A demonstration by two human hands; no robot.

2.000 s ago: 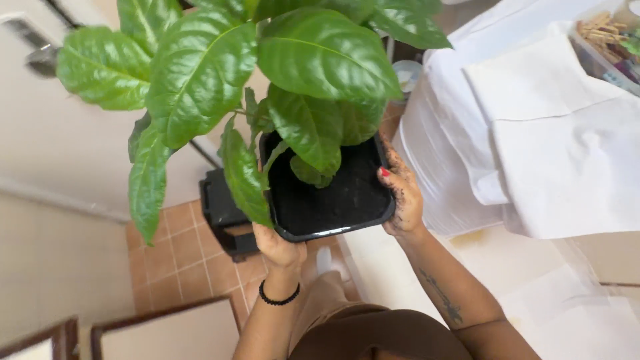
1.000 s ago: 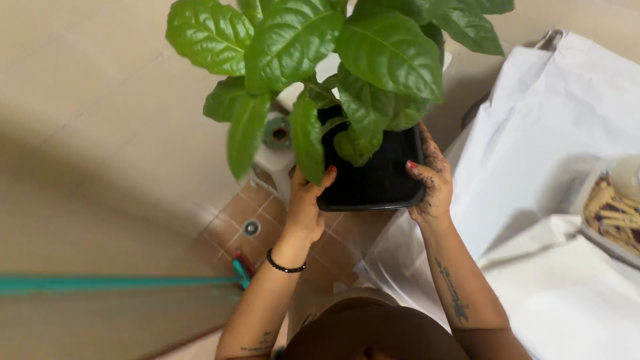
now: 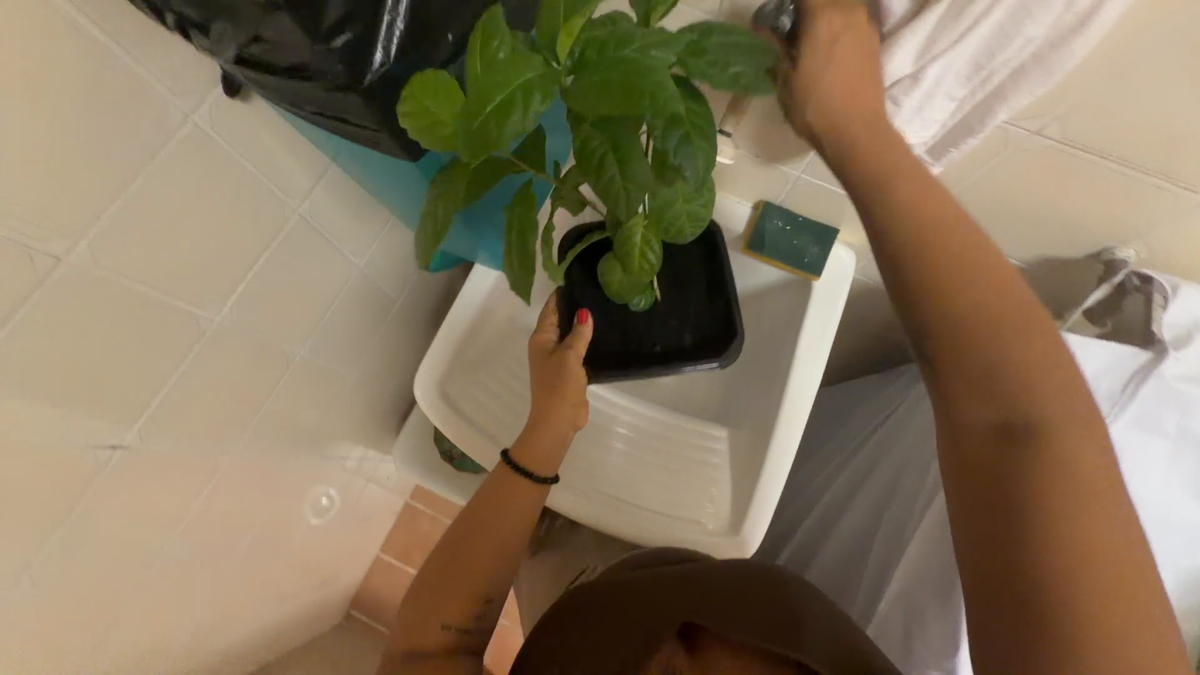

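My left hand (image 3: 561, 370) grips the near left corner of a square black plastic pot (image 3: 661, 323), thumb over the rim. A leafy green plant (image 3: 609, 141) stands in the pot, its large leaves spreading over the far side. The pot is over the basin of a white laundry sink (image 3: 647, 459) with a ribbed washboard slope. My right hand (image 3: 830, 66) is raised at the upper right, at a dark metallic fixture (image 3: 776, 19) that looks like a tap. Its fingers are largely hidden, so their hold is unclear.
A green and yellow sponge (image 3: 792, 240) lies on the sink's far right rim. Behind the sink are a blue container (image 3: 375, 178) and a black plastic bag (image 3: 319, 56). A pale towel (image 3: 975, 66) hangs at the upper right; white cloth (image 3: 872, 506) drapes right of the sink.
My right hand has let go of the pot and moved up and to the right. My left hand still holds the pot, now over the sink. The view has shifted strongly.
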